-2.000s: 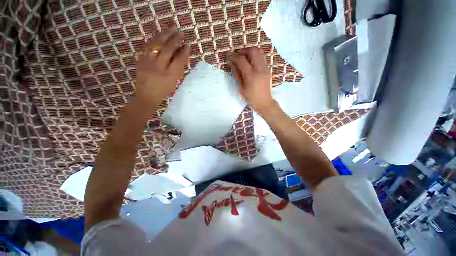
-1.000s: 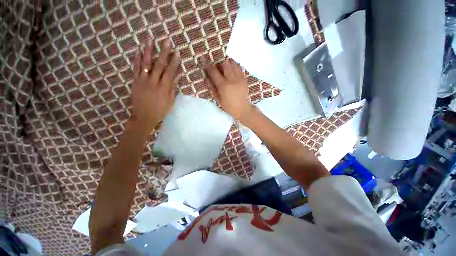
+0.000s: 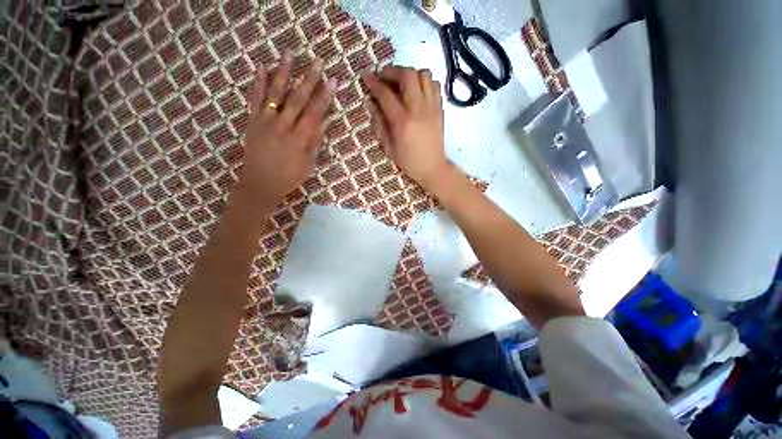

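The main fabric point(image 3: 189, 103), brown-red with a cream diamond lattice, covers the left and far side of the table. My left hand point(image 3: 287, 129) lies palm down on it, fingers spread, a ring on one finger. My right hand point(image 3: 407, 116) is at the fabric's right edge, fingers curled and close together, fingertips on the cloth; whether it pinches the edge is not clear. A triangular cut fabric piece point(image 3: 416, 296) lies nearer my body. Fabric shears point(image 3: 472, 64) with black handles lie right of my right hand, blades cut off by the top edge.
A silver metal plate point(image 3: 566, 154) lies on the right, beside a large pale roll point(image 3: 724, 154). Another lattice piece point(image 3: 592, 240) lies below the plate. White paper sheets point(image 3: 360, 351) lie along the front edge. A blue crate point(image 3: 660, 313) is on the floor at right.
The view has shifted, so the shears and plate appear lower. My right hand has moved up along the fabric's right edge. My left hand stays flat on the fabric, which has shifted near the edge.
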